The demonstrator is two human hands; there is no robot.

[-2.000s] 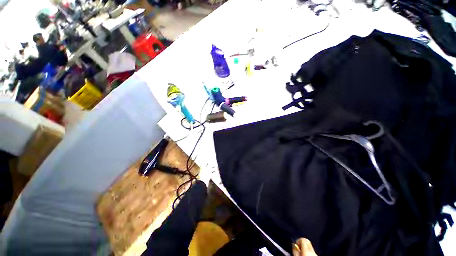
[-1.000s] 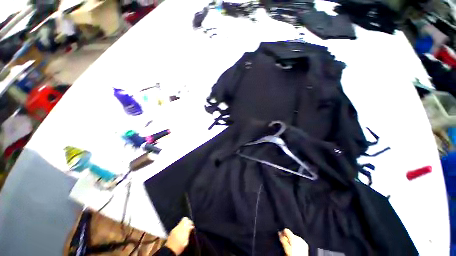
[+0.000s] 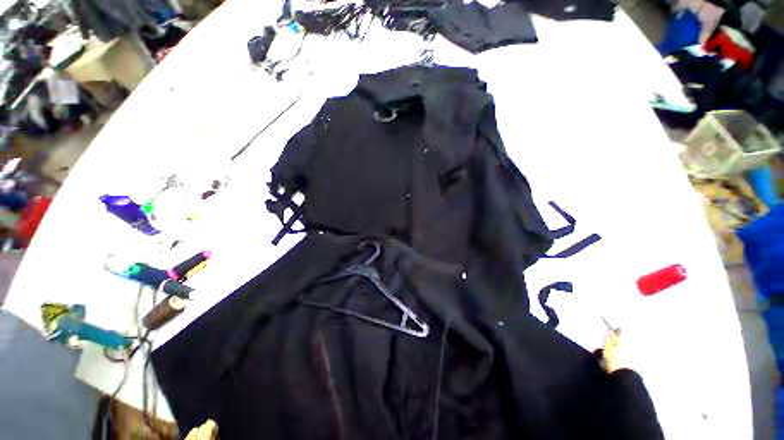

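Note:
A black garment (image 3: 284,361) lies spread nearest me, its lower part cut off by the bottom edge. A grey-black hanger (image 3: 378,296) lies on it, hook upward. Another black garment (image 3: 361,172) with narrow straps at its sides lies just beyond. My left hand (image 3: 202,430) shows only as fingertips at the bottom edge; its grip is hidden. My right hand (image 3: 611,352) seems to be at the garment's right edge, small and blurred, beside a thin two-pointed tool (image 3: 609,325), perhaps thread snips. Whether it holds the tool is unclear.
A red thread cone (image 3: 661,279) lies right on the white table (image 3: 593,129). At left lie a purple bottle (image 3: 129,213), spools and pens (image 3: 163,279), and a corded teal tool (image 3: 90,332). More black pieces (image 3: 486,26) lie at the back. A pale basket (image 3: 729,144) stands beyond the right edge.
The view has swung right, so the garments sit further left. My left hand has dropped towards the bottom edge. My right hand seems to have moved from the lower garment to its right edge.

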